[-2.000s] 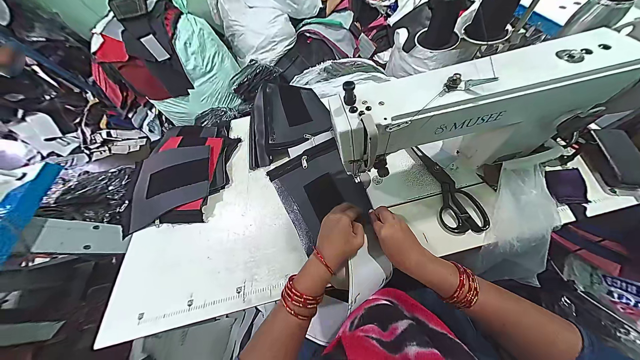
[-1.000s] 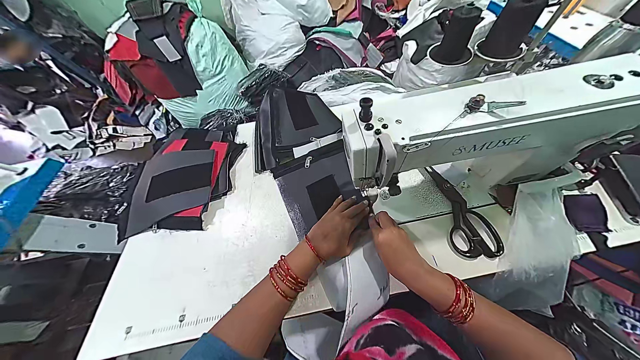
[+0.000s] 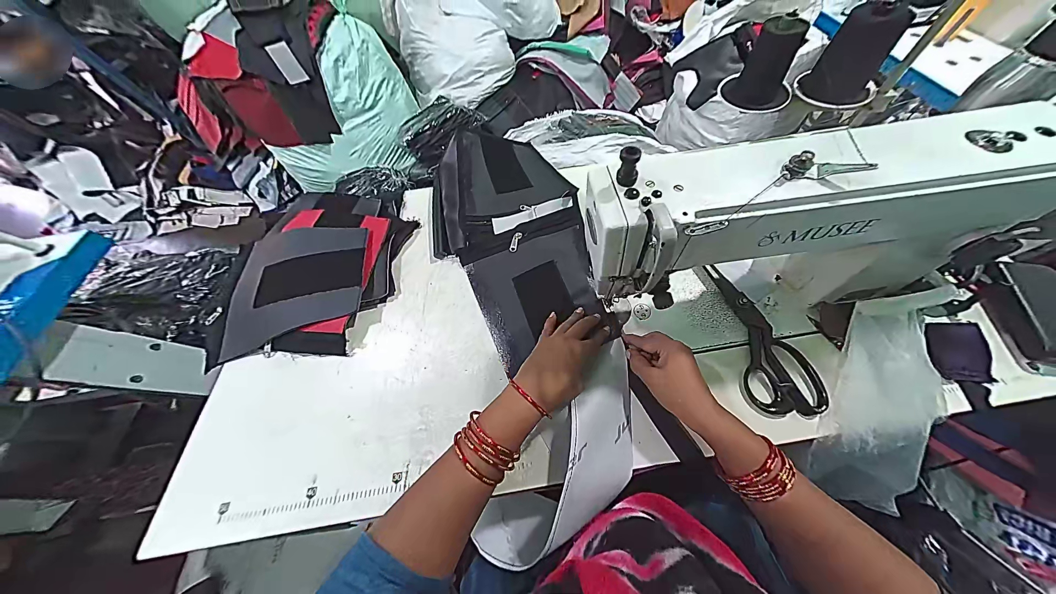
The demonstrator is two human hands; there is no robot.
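Under the head of the white sewing machine lies a dark grey fabric panel with a black patch and a zipper. My left hand presses flat on the panel's lower right part, fingers spread, just left of the needle. Close in front of the needle, my right hand pinches the edge of the work between thumb and fingers. A white strip hangs from the work over the table's front edge. Black-handled scissors lie right of my right hand. More dark panels are stacked behind.
Cut panels in grey, black and red form a pile at the left of the white table, which has a printed ruler scale. Two black thread cones stand behind the machine. Filled bags and fabric heaps crowd the back. A clear plastic sheet hangs at right.
My left hand has gone from a closed grip near the panel's edge to lying spread on the panel. My right hand remains near the needle.
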